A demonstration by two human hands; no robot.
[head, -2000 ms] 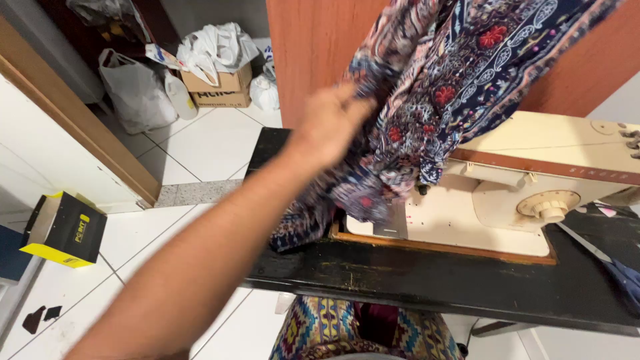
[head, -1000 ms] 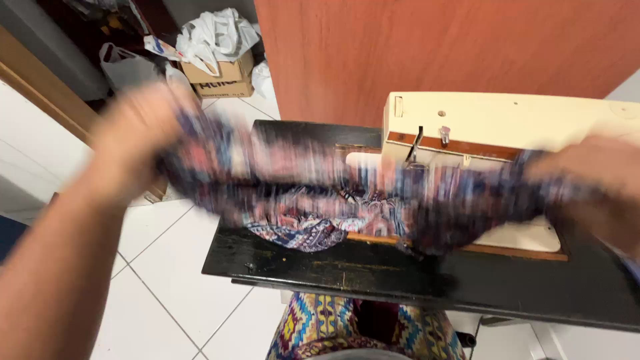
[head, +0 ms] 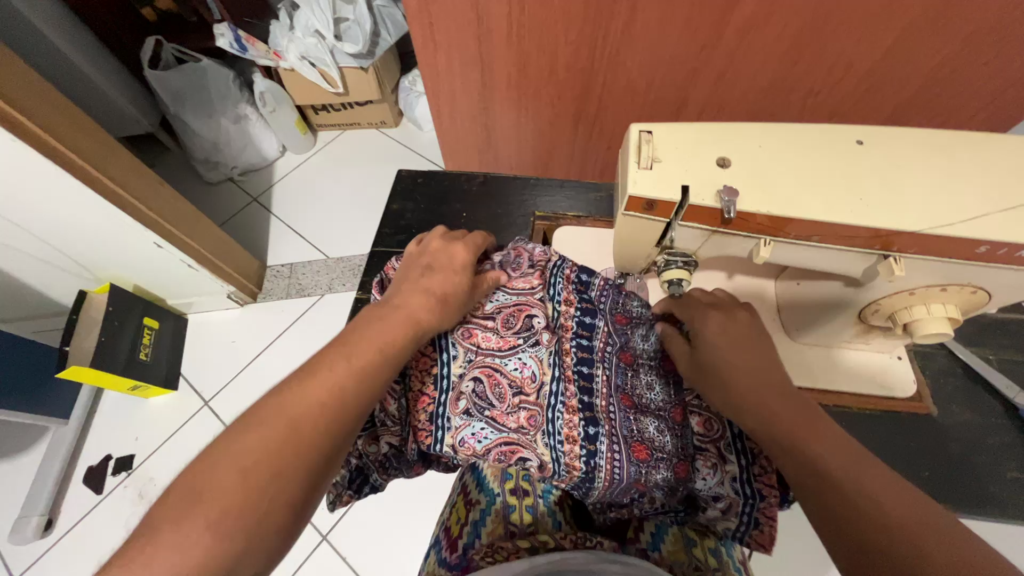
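A paisley-printed fabric (head: pixel 512 376) in navy, pink and white lies over the front of the black sewing table (head: pixel 480 200) and hangs down over my lap. My left hand (head: pixel 444 276) grips its upper left edge, with the thumb on top. At the upper right edge, my right hand (head: pixel 716 344) pinches the cloth just in front of the needle area of the cream sewing machine (head: pixel 816 184). Part of the fabric's edge reaches the machine's bed near the presser area. The presser foot and the fingertips of my right hand are partly hidden.
Scissors (head: pixel 988 372) lie on the table at the right, beside the machine's bed. A reddish wooden panel (head: pixel 704 72) stands behind the table. On the tiled floor at left are a black and yellow box (head: pixel 132 340), plastic bags (head: pixel 208 112), a bottle (head: pixel 282 112) and a cardboard box (head: pixel 352 92).
The fabric, raised and blurred between my hands a second ago, now rests spread on the table edge and lap. Both hands have come closer together, near the needle area.
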